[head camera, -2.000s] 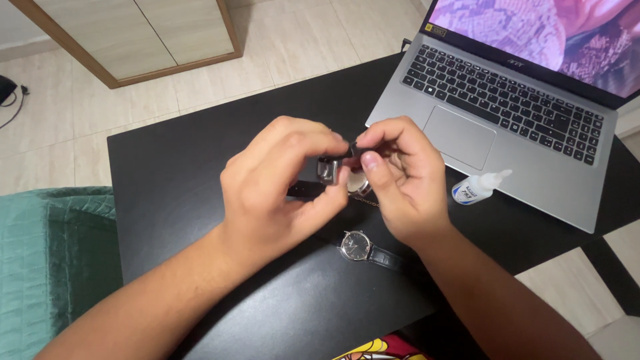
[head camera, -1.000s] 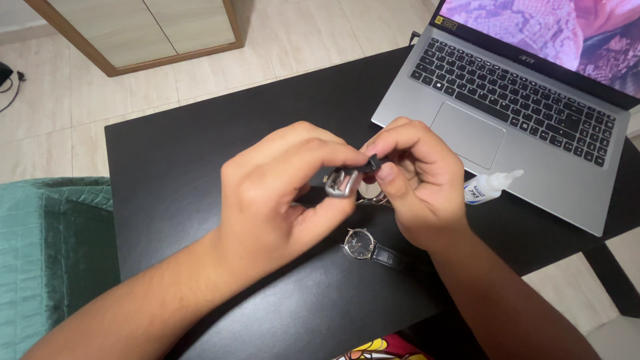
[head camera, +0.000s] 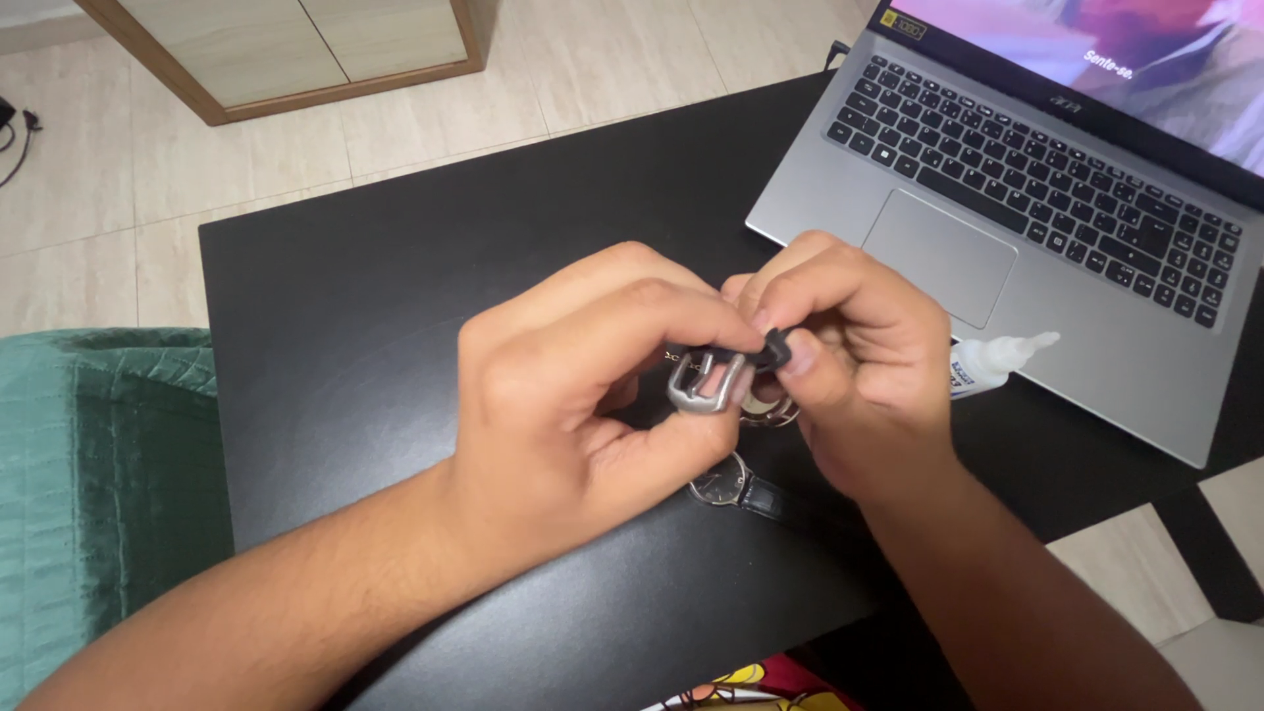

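My left hand (head camera: pixel 592 395) pinches a black watch strap near its silver metal buckle (head camera: pixel 705 385), which faces me. At the strap's dark loop (head camera: pixel 777 350), the thumb and index finger of my right hand (head camera: pixel 849 365) close on the band. Between and just below my hands shows part of a round metal watch case (head camera: pixel 768 407), mostly hidden by my fingers. Lower down, a wristwatch (head camera: pixel 719 481) with a dark dial and black leather strap lies on the black table, partly covered by my left hand.
An open grey laptop (head camera: pixel 948 247) stands at the table's (head camera: pixel 395 267) right side. A small white bottle with a nozzle (head camera: pixel 992 363) lies against its front edge. Green quilted fabric (head camera: pixel 99 474) is at the left, and a wood-framed cabinet (head camera: pixel 336 59) stands beyond the table.
The buckle has turned to show its open frame more plainly. My fingers have shifted a little along the strap and loop, and both hands still hold it.
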